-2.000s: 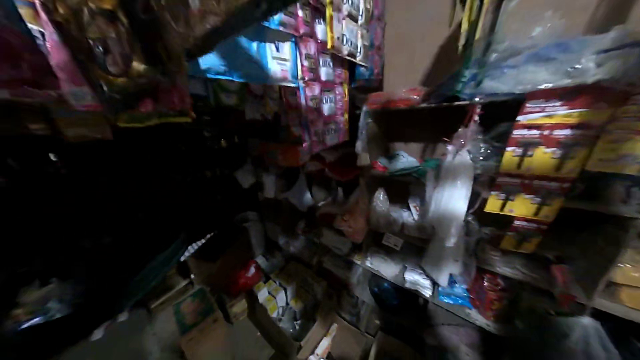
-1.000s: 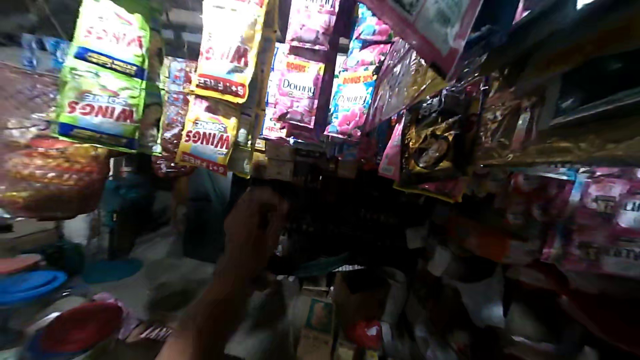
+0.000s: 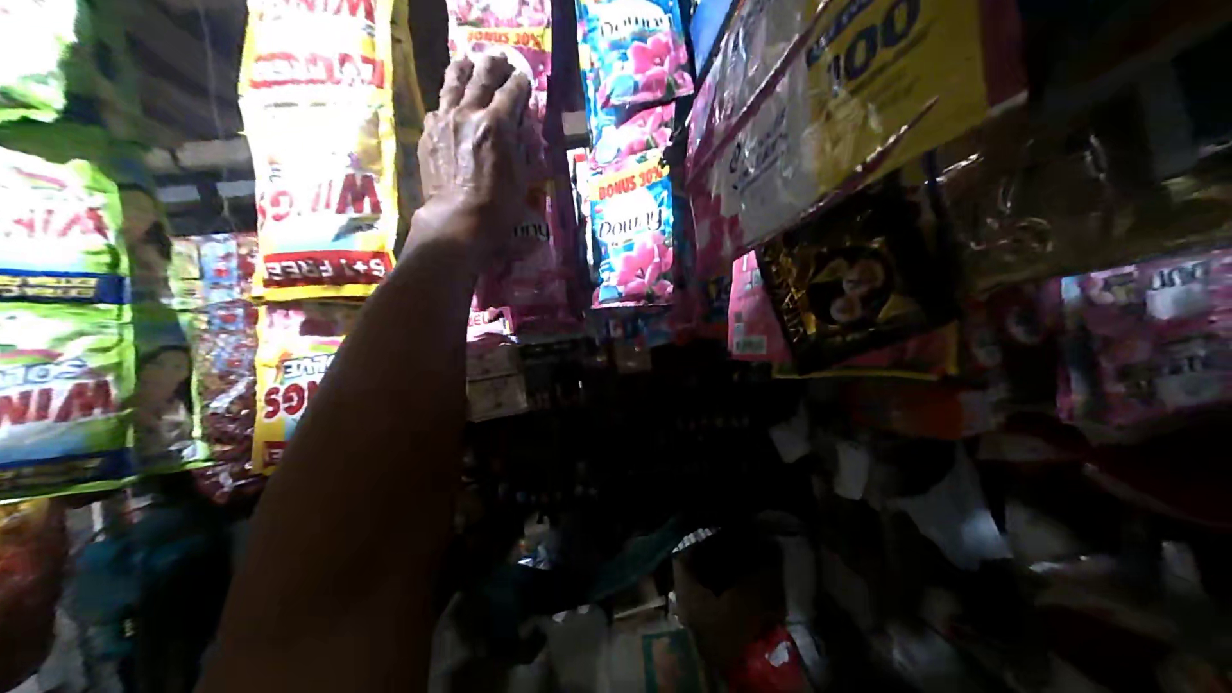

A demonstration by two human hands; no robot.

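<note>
My left hand (image 3: 474, 144) is raised on a bare forearm, its back towards me and its fingers bent against a hanging strip of pink Downy sachets (image 3: 525, 231). Whether the fingers grip the strip or only touch it cannot be told; the fingertips and palm are hidden. Just right of the hand hangs a strip of blue and pink Downy sachets (image 3: 632, 231). Yellow Wings detergent packets (image 3: 320, 183) hang to its left, partly behind the forearm. Green Wings packets (image 3: 63, 385) are at the far left. My right hand is out of view.
A yellow and clear plastic packaging sheet (image 3: 895, 77) hangs at upper right, above a black and gold packet (image 3: 857, 279). More pink packets (image 3: 1150, 337) are at the right edge. Low down, in shadow, are a red object (image 3: 775, 659) and a box with a green panel (image 3: 671, 662).
My left hand, low and before the dark middle one second ago, has risen to the pink sachets. The view swung left from the shelves seen two seconds ago.
</note>
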